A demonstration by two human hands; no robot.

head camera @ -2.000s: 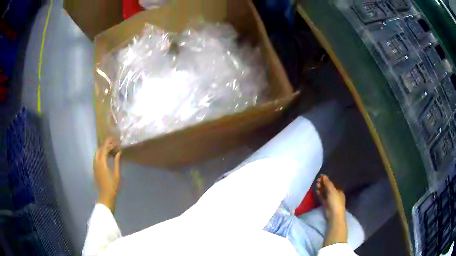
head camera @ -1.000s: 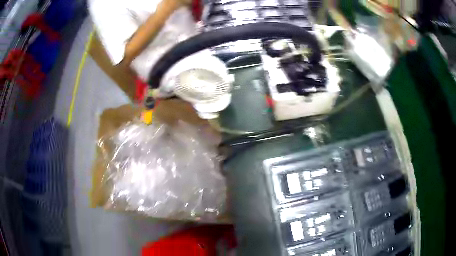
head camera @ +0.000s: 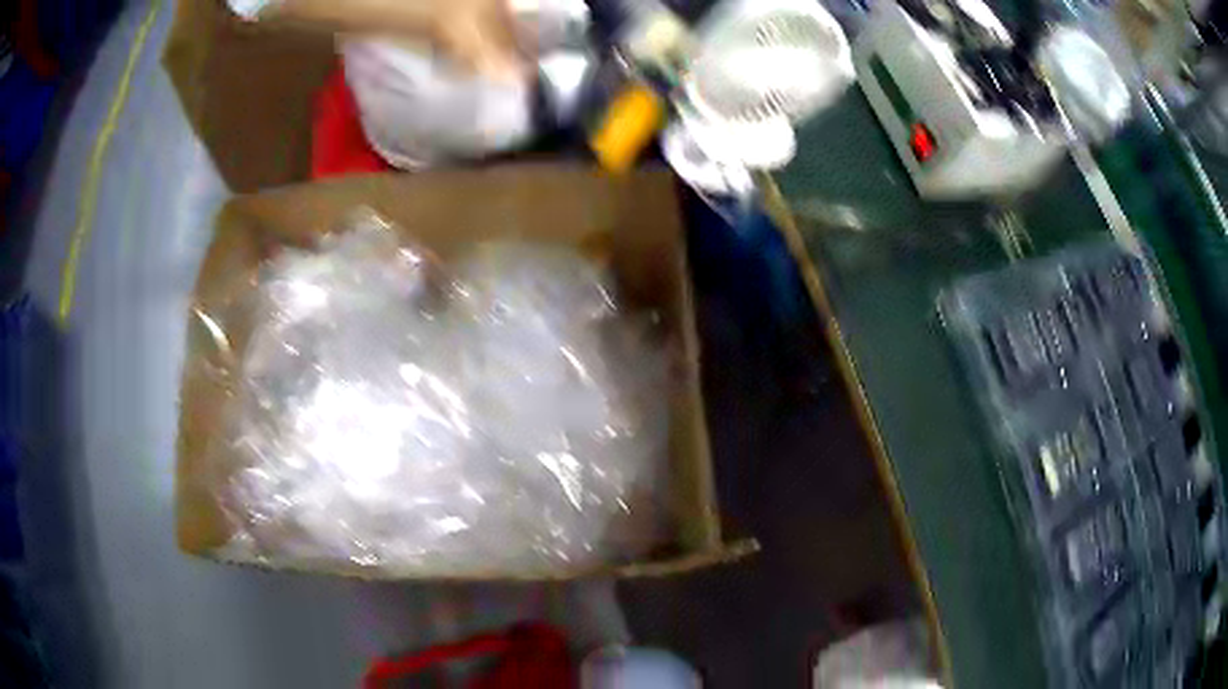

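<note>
A large open cardboard box (head camera: 445, 209) stands in front of me, left of the bench. It holds a heap of shiny, crumpled clear plastic (head camera: 445, 404). A clear phone tray (head camera: 1077, 444) lies on the green bench at the right, with dark phones in its pockets; the image is blurred. Neither of my hands is in view. A white, blurred patch at the bottom edge, right of centre, may be my sleeve or clothing; I cannot tell.
Another person's arm (head camera: 445, 27) shows at the top, beyond the box. A white fan (head camera: 768, 67) and a white boxy device (head camera: 956, 121) are at the back of the bench. Red plastic (head camera: 498, 660) shows at the bottom. The bench's wood-coloured edge (head camera: 862, 404) runs down right of the box.
Two seconds ago my left hand was at the box's near corner and my right hand near my legs; both are now out of view. The view swung to the bench and back towards the box.
</note>
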